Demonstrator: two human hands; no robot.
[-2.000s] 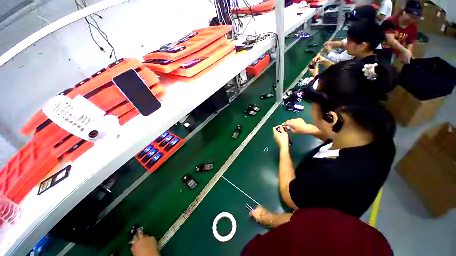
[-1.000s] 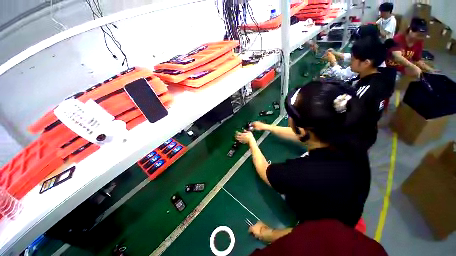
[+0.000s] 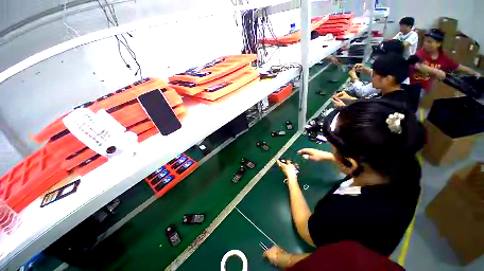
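Observation:
My right hand (image 3: 276, 256) is at the bottom, below a dark red sleeve, and holds thin pale tweezers (image 3: 264, 246) pointing up-left over the green bench. My left hand is out of the picture. Two black keypad phones lie on the green conveyor in front: one upright in view (image 3: 172, 236), one sideways (image 3: 194, 218). A white ring, perhaps tape (image 3: 234, 254), lies on the bench left of my right hand, cut off by the lower edge.
A worker in black (image 3: 361, 206) sits close at right, hands over the bench. More phones (image 3: 239, 174) lie up the conveyor. A red tray of phones (image 3: 170, 174) is under the white shelf (image 3: 207, 114), which bears orange-red trays (image 3: 215, 79) and a smartphone (image 3: 159, 111).
My left hand, earlier at lower left on a dark item, has left the picture. The phones have moved down-left. The neighbour reached to the conveyor, then drew back. My right hand still holds the tweezers.

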